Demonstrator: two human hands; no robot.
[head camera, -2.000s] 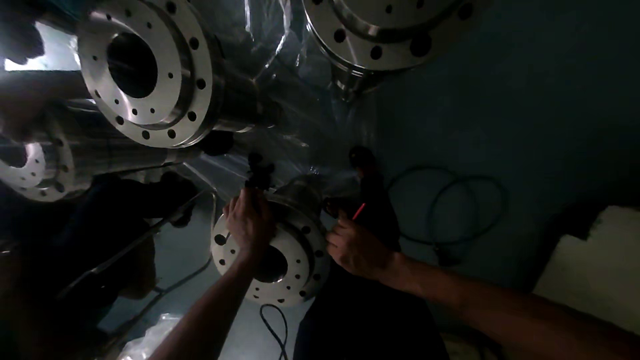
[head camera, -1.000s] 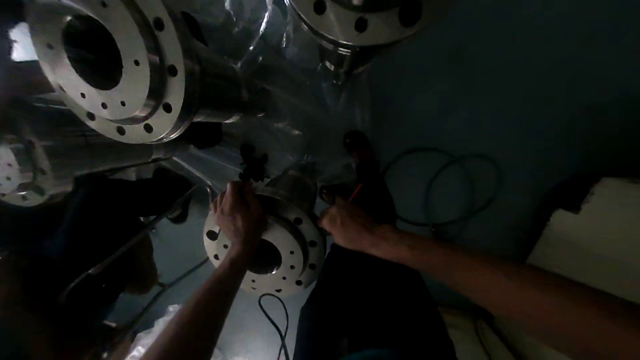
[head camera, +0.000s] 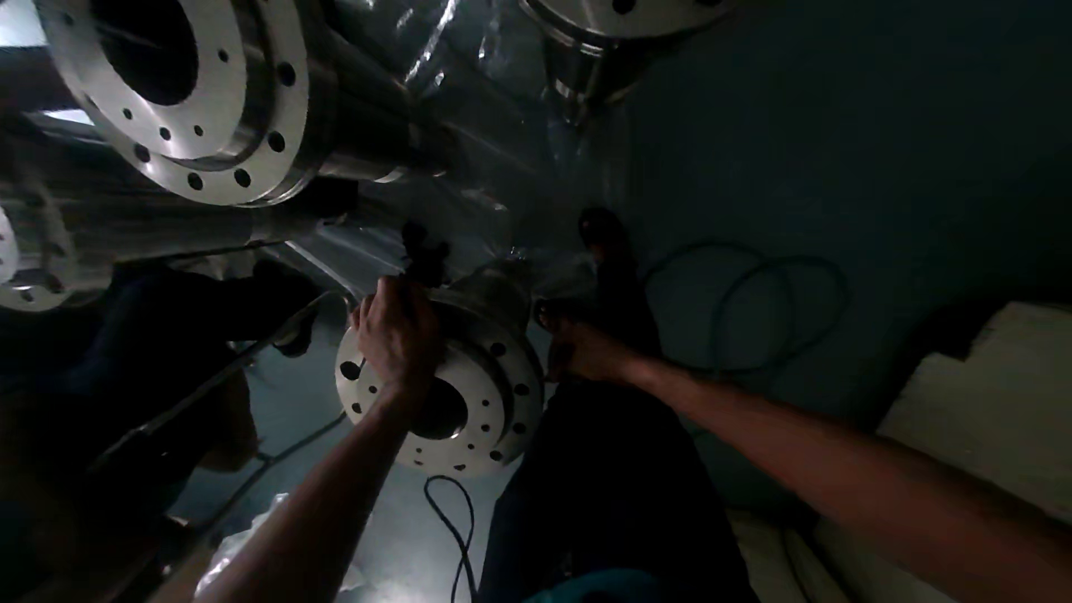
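A flanged steel cylinder (head camera: 437, 456) with bolt holes and a dark central bore stands between my arms, low in the middle of the head view. Across the upper left of its flange lies my left hand (head camera: 395, 331), fingers bent over the rim; whether it grips something there is too dark to tell. Beside the flange's right edge is my right hand (head camera: 582, 352), fingers curled, near a dark round object (head camera: 548, 314). What the right hand holds, if anything, is hidden. A dark small fitting (head camera: 424, 251) shows just above my left hand.
Larger flanged steel cylinders (head camera: 289, 126) stand upper left and top (head camera: 586, 63), with clear plastic sheeting (head camera: 494, 134) between. A person in dark clothing (head camera: 159, 352) crouches at left. A cable (head camera: 779, 264) coils on the floor at right; a pale block (head camera: 980, 427) lies lower right.
Something thin and red showed at my right hand in both earlier frames and does not show now. My left hand stays on the upper left of the flange. The view has shifted a little.
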